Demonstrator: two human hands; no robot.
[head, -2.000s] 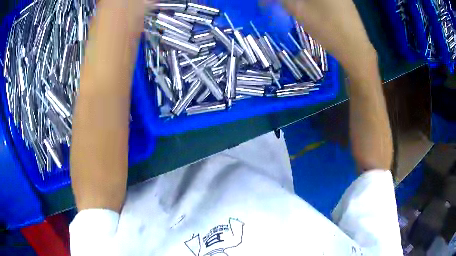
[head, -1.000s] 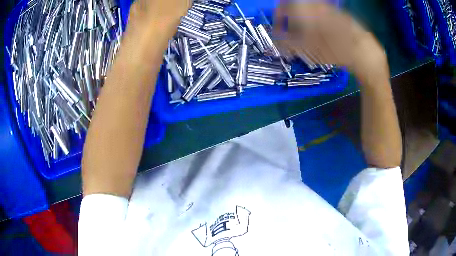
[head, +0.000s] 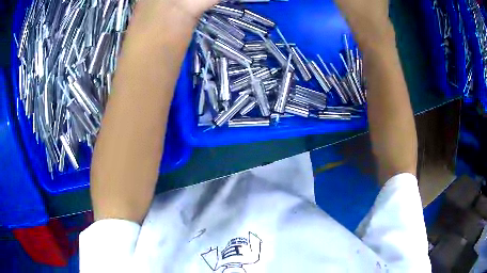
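Note:
Silver metal cylinders with thin rods lie loose in the middle blue tray, with bare blue floor at its upper right. My left hand is at the top edge, over the upper left corner of this tray. It is cut off by the frame, so its fingers and anything in them are hidden. My right forearm crosses the tray's right end. My right hand lies beyond the top edge, out of the picture. The left blue tray is heaped with the same cylinders, partly behind my left forearm.
Further blue trays with silver parts stand at the far right. A plain blue plastic piece is at lower left, above a red bin. The dark green bench edge runs before my white coat. A brown open box is below right.
My right hand was over the right part of the middle tray and has moved up out of the picture. My left hand stays at the top edge. The view has shifted slightly.

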